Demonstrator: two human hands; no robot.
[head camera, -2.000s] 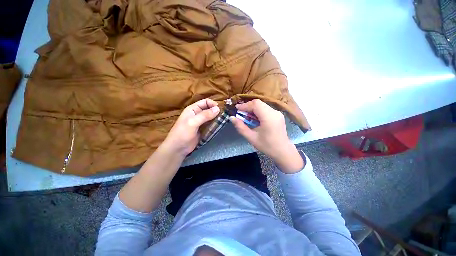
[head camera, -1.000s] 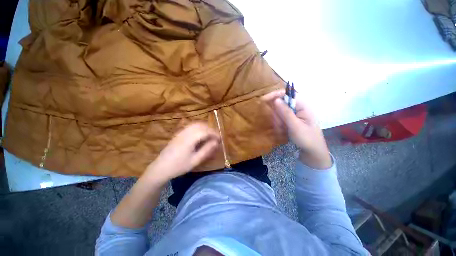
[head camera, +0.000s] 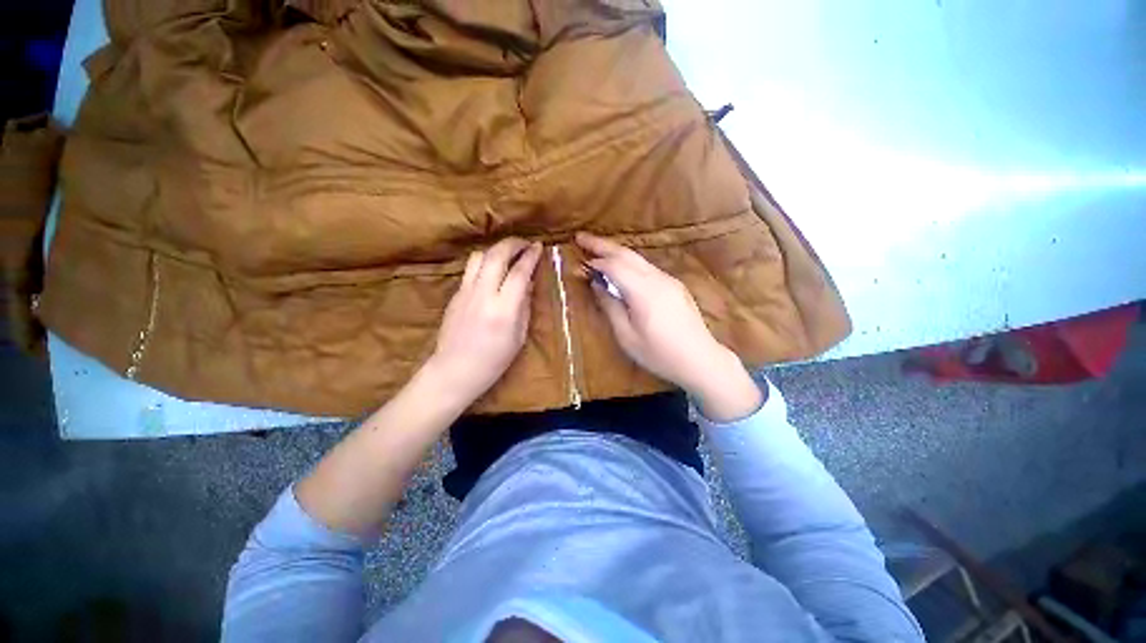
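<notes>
The tan-brown padded jacket (head camera: 365, 189) lies spread over the table, its bottom hem towards me. A pale metal zip (head camera: 566, 329) runs up from the hem between my hands; another zip (head camera: 148, 314) is at the left. My left hand (head camera: 488, 314) pinches the jacket fabric at the seam beside the zip's top end. My right hand (head camera: 643, 308) is just right of the zip, holding the thread snips (head camera: 606, 283), mostly hidden by the fingers, with its fingertips on the seam. No loose thread can be made out.
The white tabletop (head camera: 905, 163) extends to the right. A red bin (head camera: 1043, 352) is below its right edge. A wooden rack (head camera: 968, 584) stands at the lower right on the speckled floor. More brown fabric (head camera: 25, 226) hangs at the far left.
The hem, folded up with check lining showing at first, now lies flat with the zip exposed. Both hands have come together at the zip's top; the snips have moved left from the jacket's right edge.
</notes>
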